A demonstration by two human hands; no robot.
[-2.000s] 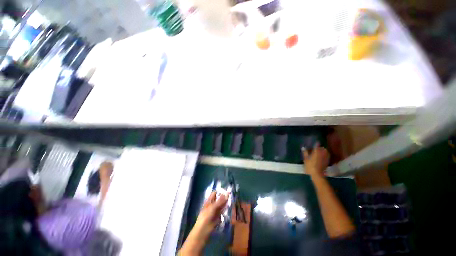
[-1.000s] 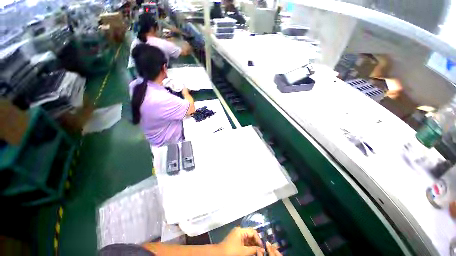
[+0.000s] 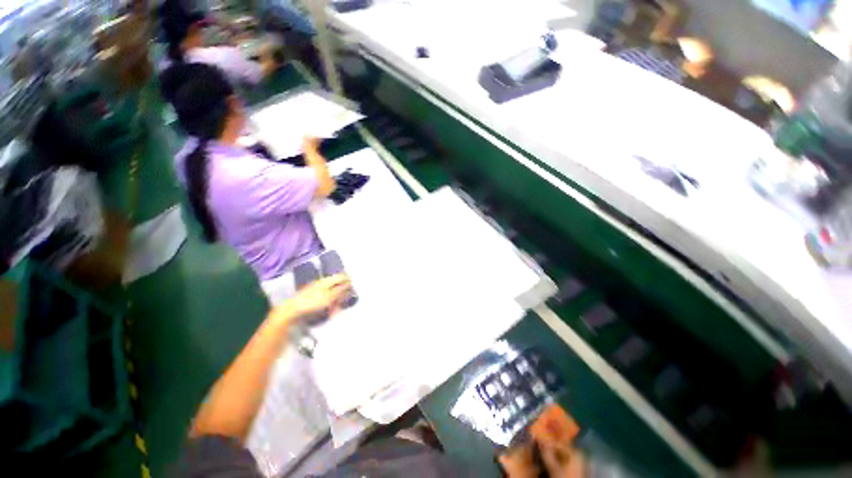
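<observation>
Two dark device housings (image 3: 331, 264) lie side by side at the left edge of a large white sheet (image 3: 425, 280). My left hand (image 3: 318, 299) is over their near ends, fingers bent; blur hides whether it grips one. A shiny clear die-cut sheet with rows of black rectangles (image 3: 509, 387) lies on the green top. The orange block (image 3: 556, 425) is just below it at the bottom. My right hand (image 3: 551, 457) is at the block, blurred and cut off by the bottom edge; I cannot tell whether it holds anything.
A green conveyor (image 3: 631, 350) with dark housings runs along the right of the sheet. Beyond it is a raised white shelf (image 3: 598, 140) with a black desktop device (image 3: 518, 75). A person in lilac (image 3: 257, 201) works at upper left, another behind. A green rack (image 3: 70, 364) stands at left.
The view has turned left from the shelf, then shifted slightly. My left hand has moved from the die-cut sheet to the housings. My right hand and the orange block have come into view at the bottom.
</observation>
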